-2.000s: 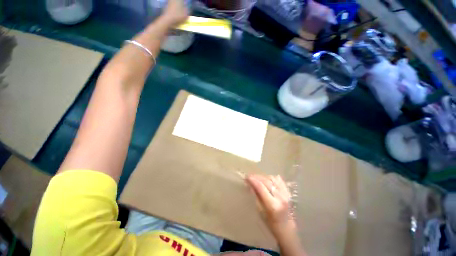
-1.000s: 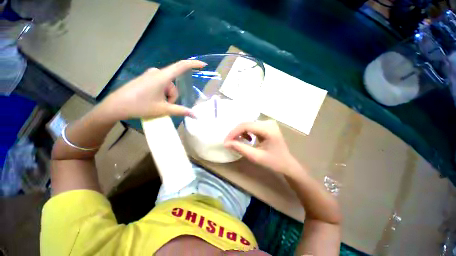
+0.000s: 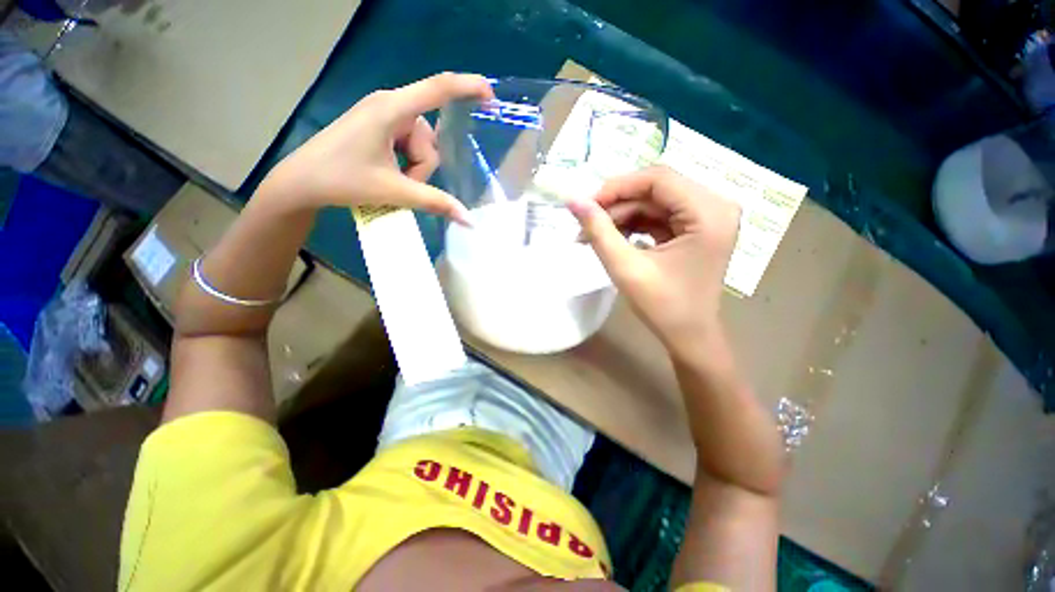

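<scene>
A wide clear glass jar [image 3: 526,278], its lower part filled with solid white, stands tilted at the near edge of the cardboard mat. My left hand [image 3: 376,150] grips its rim and wall on the left, thumb on the outside. A long narrow label sheet [image 3: 407,289] hangs below my left hand. My right hand [image 3: 671,237] is at the jar's right side, thumb and finger pinched near a small pale piece that looks like a label. A printed label sheet [image 3: 752,214] lies flat on the mat behind the jar.
The brown cardboard mat [image 3: 856,382] with tape bands runs to the right on the dark green bench [image 3: 787,58]. Another jar [image 3: 993,197] stands at the far right. A second stained cardboard sheet [image 3: 220,69] lies upper left. A cardboard box [image 3: 174,254] is low at left.
My left hand has come back from the far side and holds the jar over the mat. Since one second ago, my right hand has moved up and right along the jar.
</scene>
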